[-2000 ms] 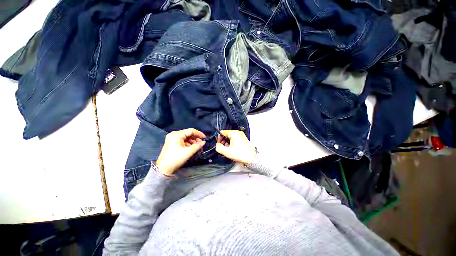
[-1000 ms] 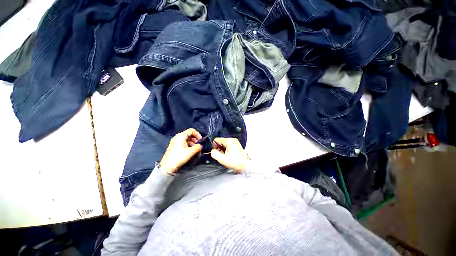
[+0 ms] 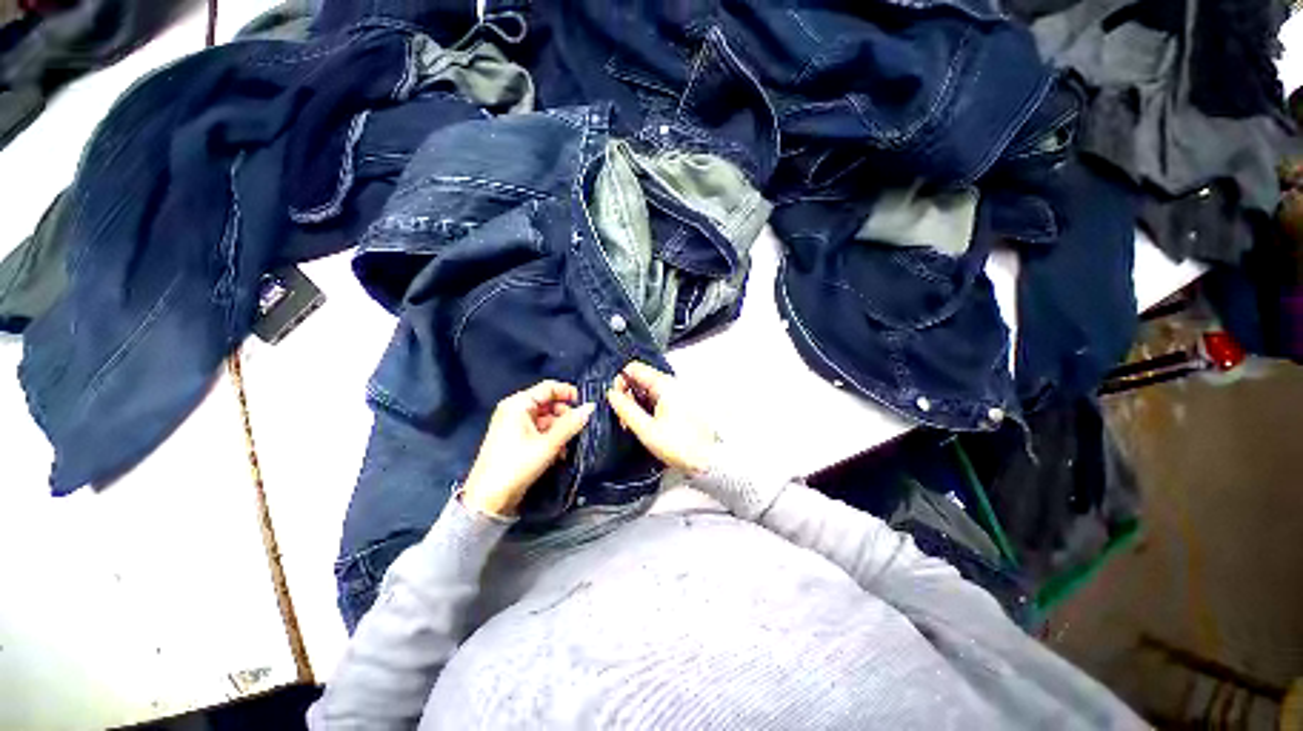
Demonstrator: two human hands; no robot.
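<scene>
A dark blue denim garment (image 3: 493, 321) lies bunched on the white tabletop in front of me, its pale grey-green inside showing at the upper right. Its front placket (image 3: 597, 293) with silvery studs runs down towards my hands. My left hand (image 3: 526, 440) pinches a small dark blue piece of the denim between thumb and fingertips. My right hand (image 3: 660, 414) is just right of it, fingertips closed on the denim near the placket edge. Whether a tool or thread is in the right fingers is too small to tell.
A pile of dark blue garments (image 3: 900, 86) lies beyond my hands and spreads left and right. Grey garments (image 3: 1179, 100) are at the far right. A black tag (image 3: 287, 304) lies near the brownish joint of the tabletop (image 3: 129, 571). A green-edged bin (image 3: 1089, 568) is below, right.
The fingertips have shifted up along the garment, and the right hand has moved closer to the placket. The view has shifted, so the piles appear further left.
</scene>
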